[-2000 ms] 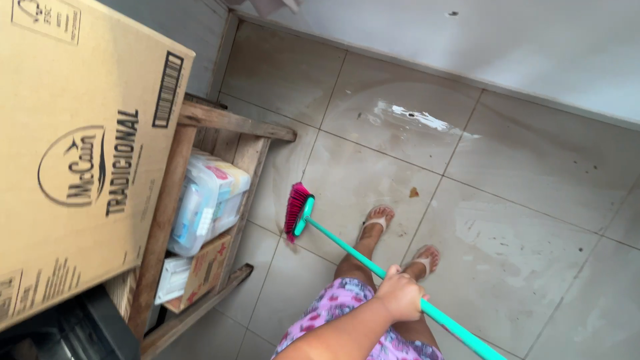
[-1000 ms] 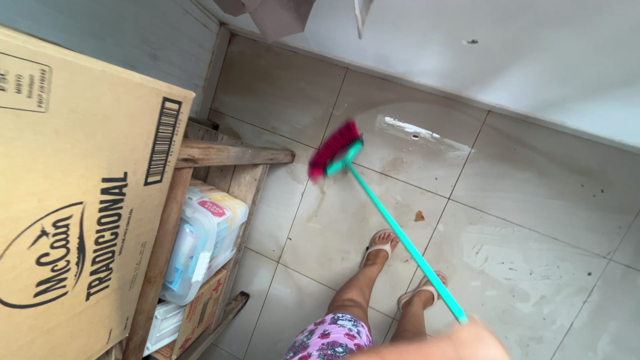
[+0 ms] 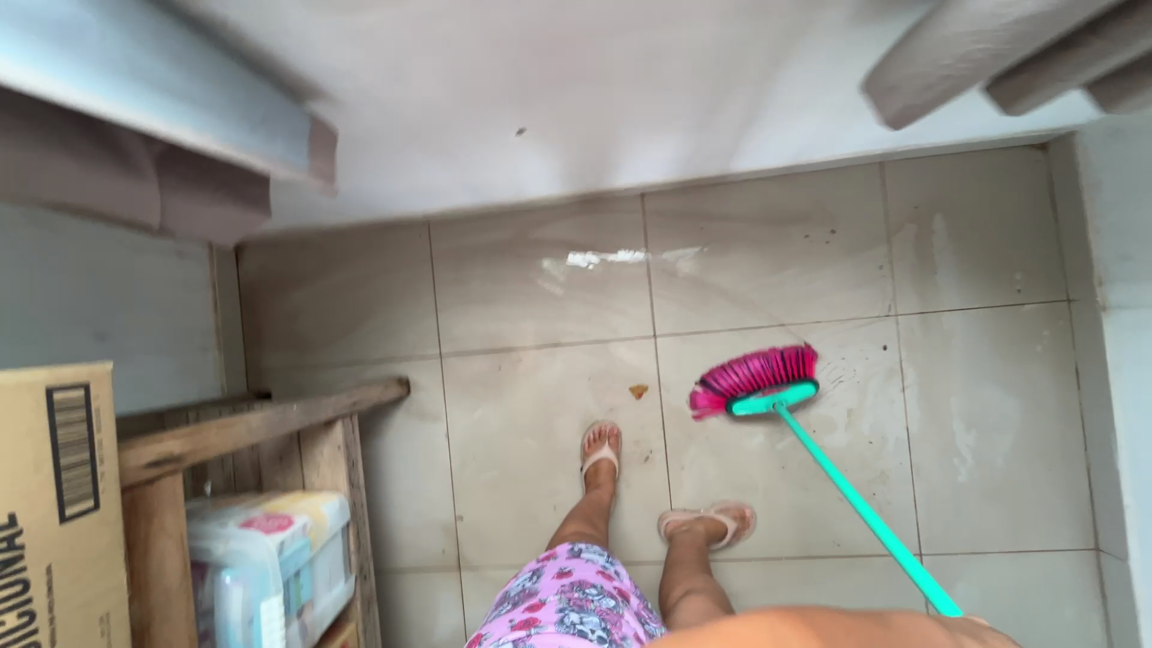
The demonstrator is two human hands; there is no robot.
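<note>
A broom with pink bristles (image 3: 756, 373) and a green head rests on the tiled floor (image 3: 774, 486), to the right of my feet. Its green handle (image 3: 868, 513) slants down to the lower right, where one of my hands (image 3: 976, 627) is at its end, cut off by the bottom edge and blurred. A forearm crosses in front of that hand, so its fingers are mostly hidden; which hand it is cannot be told for certain, though it looks like the right. The other hand is out of view. A small brown scrap (image 3: 638, 391) lies left of the bristles.
At the left stands a wooden shelf (image 3: 261, 427) holding a clear plastic box (image 3: 270, 558), with a cardboard box (image 3: 58, 504) beside it. A white wall (image 3: 504, 153) runs behind the floor. Grey-brown slats (image 3: 981, 54) hang into view at the upper right.
The broom head has moved from the shelf side, left of my feet, to the right of them. My feet have shifted in their stance. The view has turned and moved right.
</note>
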